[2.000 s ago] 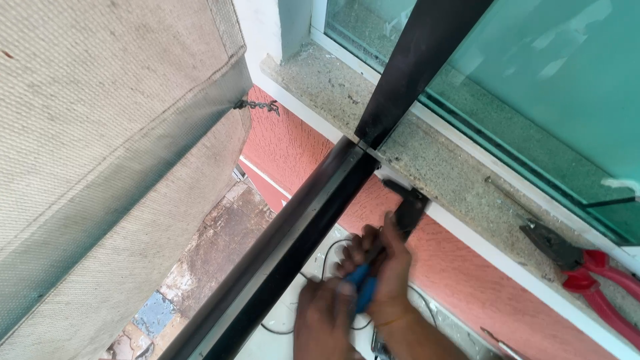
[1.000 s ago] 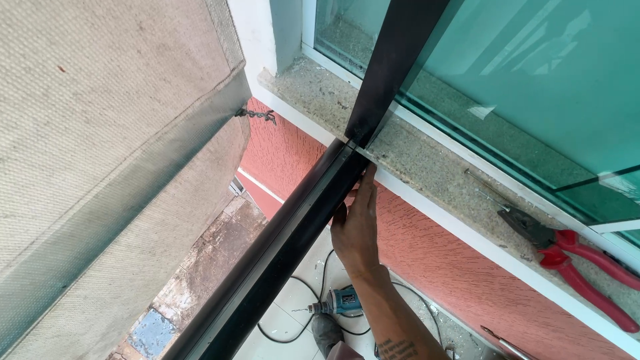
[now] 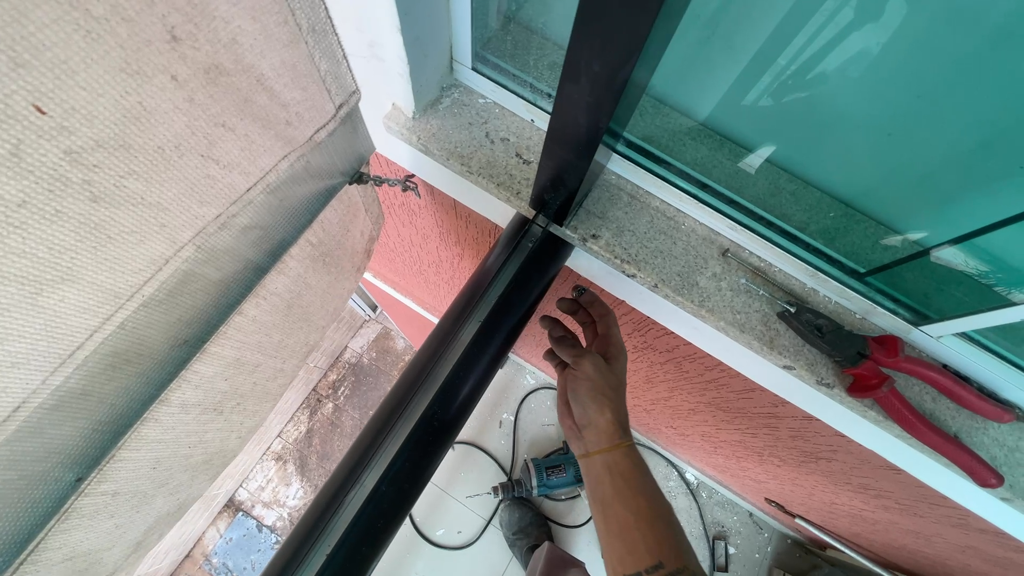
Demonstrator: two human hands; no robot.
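Note:
My right hand (image 3: 588,352) is raised palm up beneath the granite sill (image 3: 656,240), just right of the long black metal profile (image 3: 448,392). Its fingers are bent and partly spread, and a small shiny metal piece (image 3: 579,293) shows at one fingertip; its exact kind is unclear. My left hand is out of view. The black profile meets an upright black metal post (image 3: 588,104) at the sill's edge. Red-handled pliers (image 3: 872,364) lie on the sill, beside a long screw (image 3: 756,270).
A corded blue power drill (image 3: 552,474) lies on the tiled floor by a shoe (image 3: 524,528), its cable looped around. Fabric sheeting (image 3: 176,200) hangs at left, near a short chain (image 3: 388,182). Green glass (image 3: 840,144) stands behind the sill. A metal rod (image 3: 824,532) lies lower right.
Two seconds ago both hands were at a blue-handled tool below the sill; it is no longer in view. My right hand, touching the profile's end a second ago, has moved away from it.

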